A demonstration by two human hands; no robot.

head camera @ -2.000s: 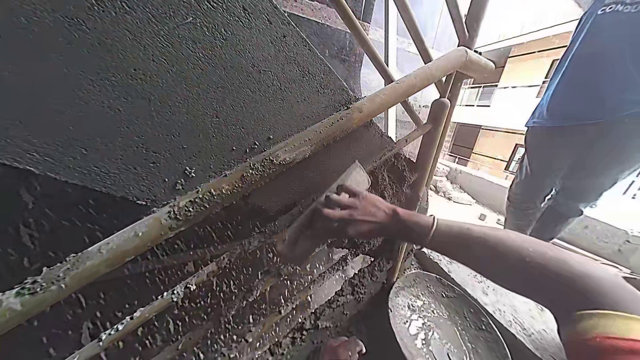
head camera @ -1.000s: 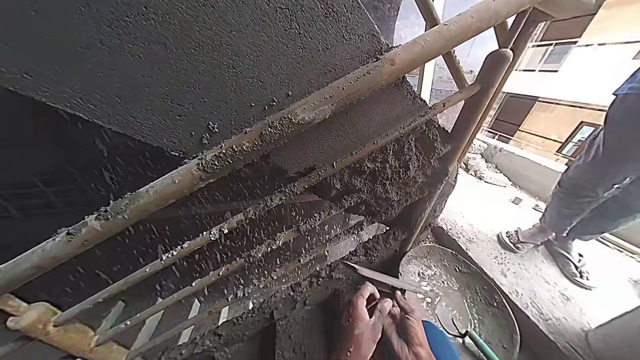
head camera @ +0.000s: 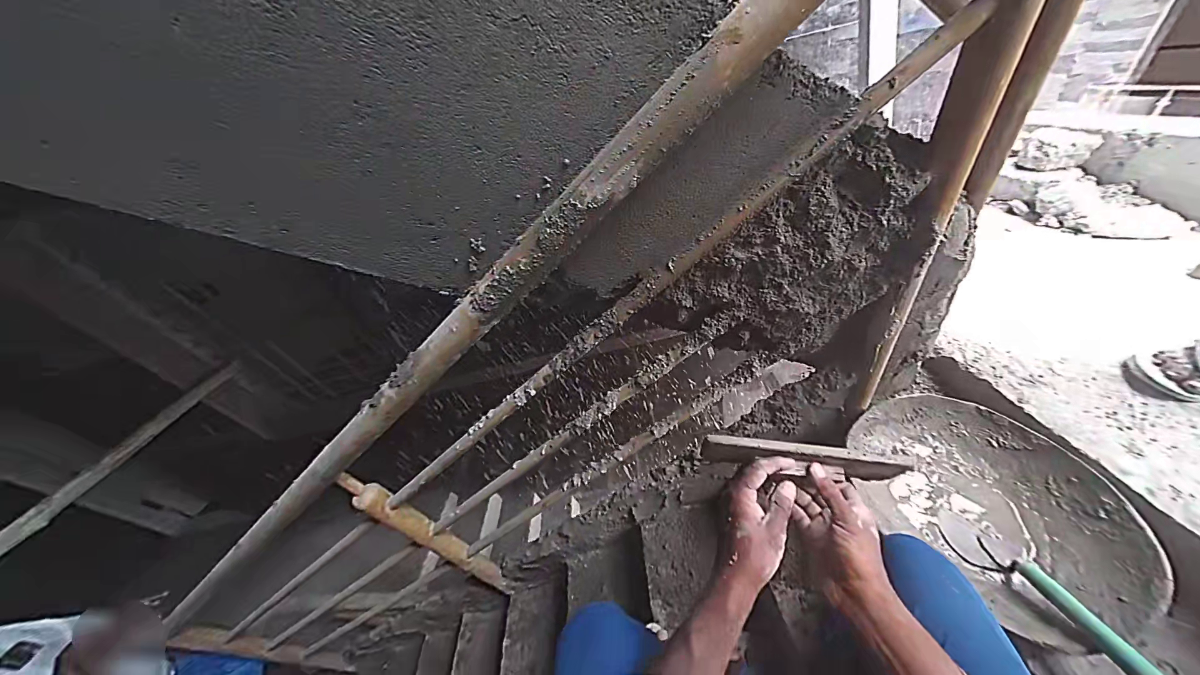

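Note:
My left hand point(head camera: 757, 530) and my right hand point(head camera: 842, 539) are close together low in the view, their fingers around the near side of a flat, mortar-stained plastering float point(head camera: 811, 457). The float lies nearly level, its right end over the rim of a round basin point(head camera: 1148, 525) with wet mortar in it. A green-handled tool with thin metal prongs point(head camera: 1078, 605) rests in the basin. Beyond the float, rough dark mortar point(head camera: 797, 244) covers part of the wall behind the railing, beside a smoother plastered band point(head camera: 694, 169).
A mortar-spattered metal railing point(head camera: 572, 211) slants across the view before a large grey plastered surface point(head camera: 281, 112). Steps point(head camera: 600, 572) lie below my hands. Farther right are rubble point(head camera: 1078, 178) and a dish-like container point(head camera: 1162, 375). A blurred figure, possibly a person, is at bottom left.
Two seconds ago my right hand held the float up at the wall behind the railing; now both hands are on it, low beside the basin. The co-worker at right has left the view, which has shifted.

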